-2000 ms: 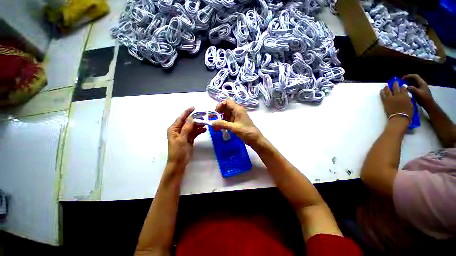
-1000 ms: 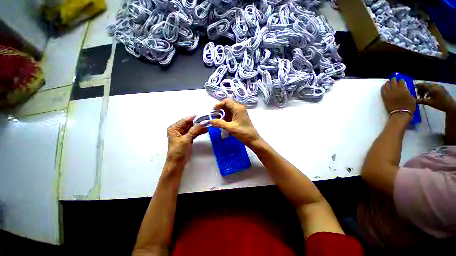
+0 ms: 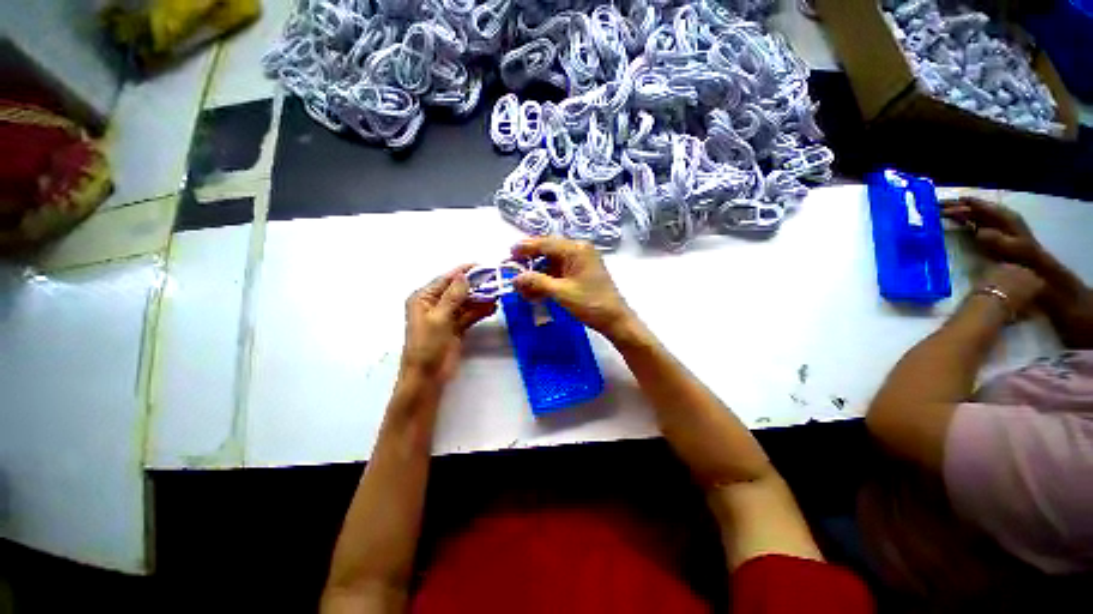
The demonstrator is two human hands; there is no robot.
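A coiled white cable [image 3: 489, 282] is held between my two hands, above the upper left end of a blue tray. My left hand [image 3: 439, 321] grips the coil's left end in its fingertips. My right hand [image 3: 571, 286] grips the coil's right end and covers part of the tray's top. The blue tray [image 3: 559, 366] lies slightly slanted on the white tabletop. A small white charger piece [image 3: 542, 314] shows in its upper part, partly hidden by my right hand.
A large cable pile [image 3: 671, 114] lies at the back. An open cardboard carton [image 3: 881, 84] of small white pieces stands back right. At right, a person's hands [image 3: 1007, 246] are beside another blue tray [image 3: 909, 246]. A yellow item [image 3: 180, 30] and a red-yellow bundle [image 3: 48, 168] are at left.
My hands stay in nearly the same place, with the coil turned slightly between the fingers. The other person's near hand has moved off their blue tray, which now sits further left and uncovered.
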